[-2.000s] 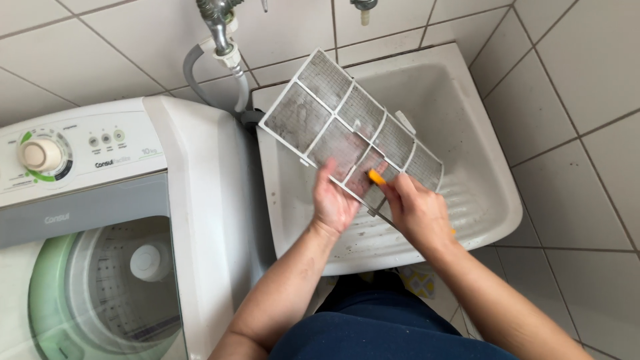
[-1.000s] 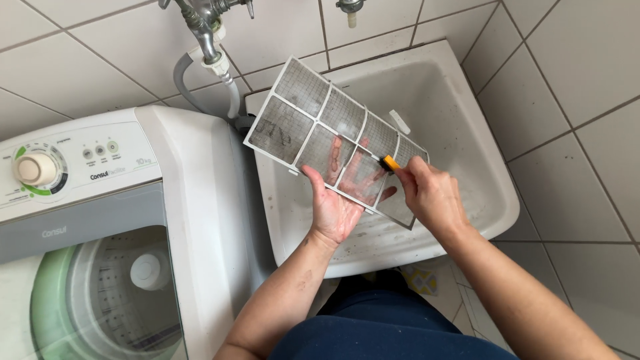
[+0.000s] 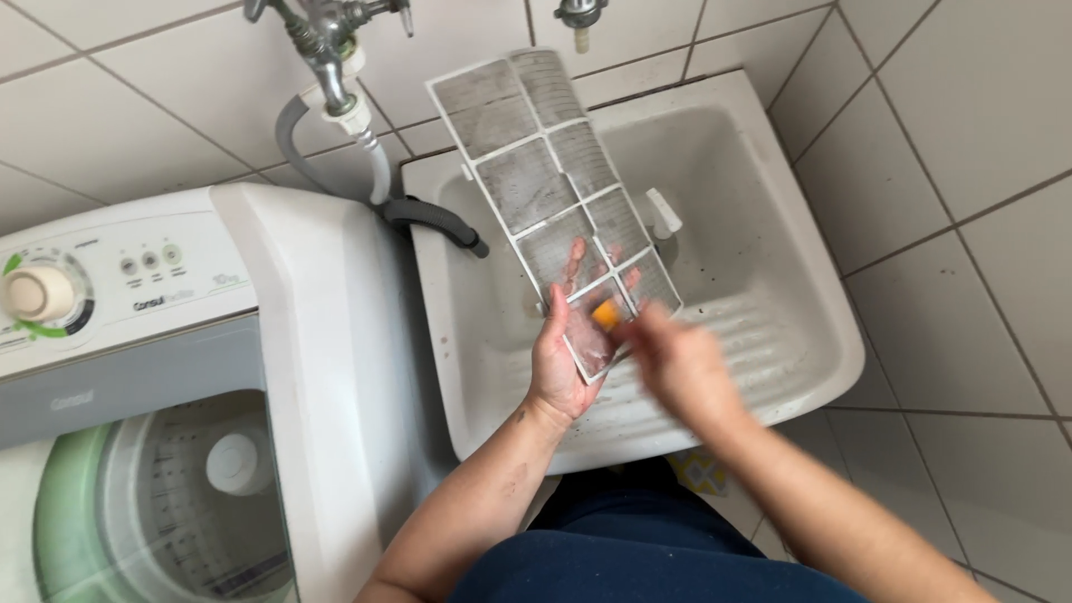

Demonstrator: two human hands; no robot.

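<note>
A white-framed mesh filter panel (image 3: 523,188) is held at a slant over the laundry sink (image 3: 791,285). Grey dirt shows on its mesh, mostly in the upper cells. My left hand (image 3: 563,368) supports the lower end from beneath, thumb on the left edge of the frame, fingers visible through the mesh. Blurred by motion, my right hand (image 3: 691,360) grips a small brush with an orange head (image 3: 606,315) at the lowest cells. The brush's handle is hidden in that hand.
A washing machine (image 3: 322,335) stands left of the sink. A grey drain hose (image 3: 435,222) hangs over the sink's left rim. Metal taps (image 3: 322,59) are on the wall above. A white plastic piece (image 3: 663,213) lies in the basin, beside dark specks.
The filter panel has turned to a steeper slant, its far end now pointing up toward the wall. The brush has moved to the panel's near end. The hose end has come into view.
</note>
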